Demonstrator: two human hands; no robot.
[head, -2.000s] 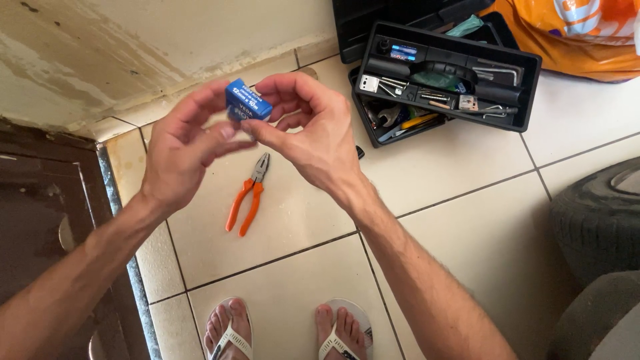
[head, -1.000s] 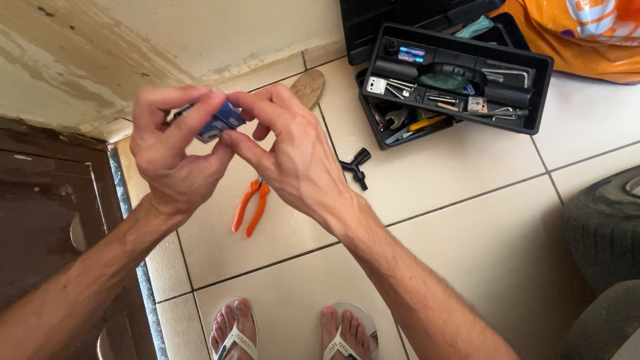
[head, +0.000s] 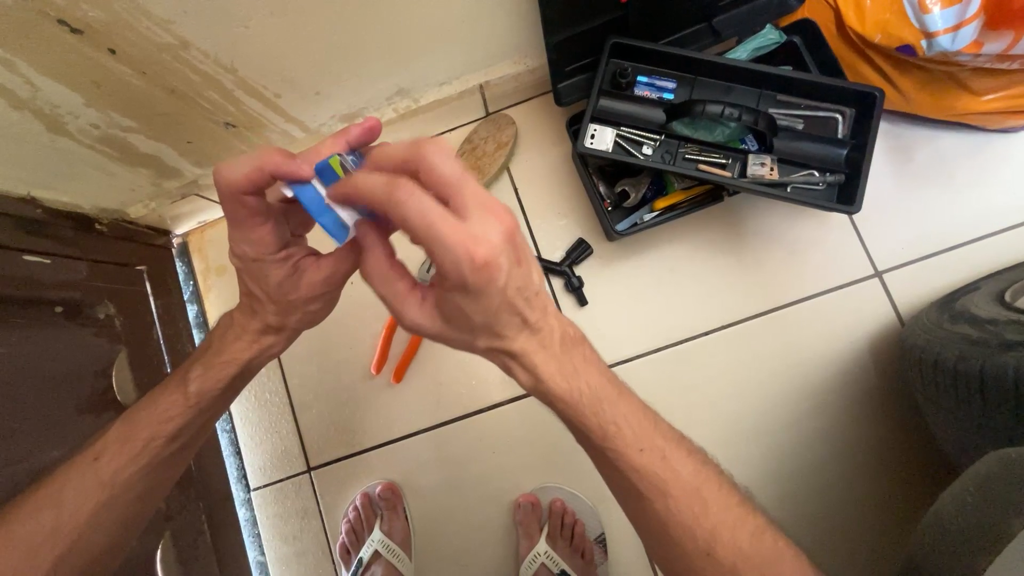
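Note:
A small blue and white package (head: 320, 210) with a green patch is between my two hands in the head view. My left hand (head: 280, 240) grips it from the left, fingers bent around its edge. My right hand (head: 460, 248) has its thumb and fingers on the package's right side, partly blurred and covering it. Below them on the floor, orange-handled pliers (head: 406, 358) lie with their jaws mostly hidden behind my right hand. A black three-armed plastic piece (head: 570, 270) rests on the tiles right of that hand.
An open black toolbox has a tray (head: 868, 144) of screws, hex keys and batteries. Beside it are an orange bag (head: 952, 96) and, lower right, a tire (head: 968, 360). An oval wooden piece (head: 490, 148) lies near the wall; a dark brown door (head: 72, 320) stands left.
My hands have shifted left relative to the pliers and turned the package, uncovering the wooden piece and the black three-armed piece on the floor. Both hands stay on the package.

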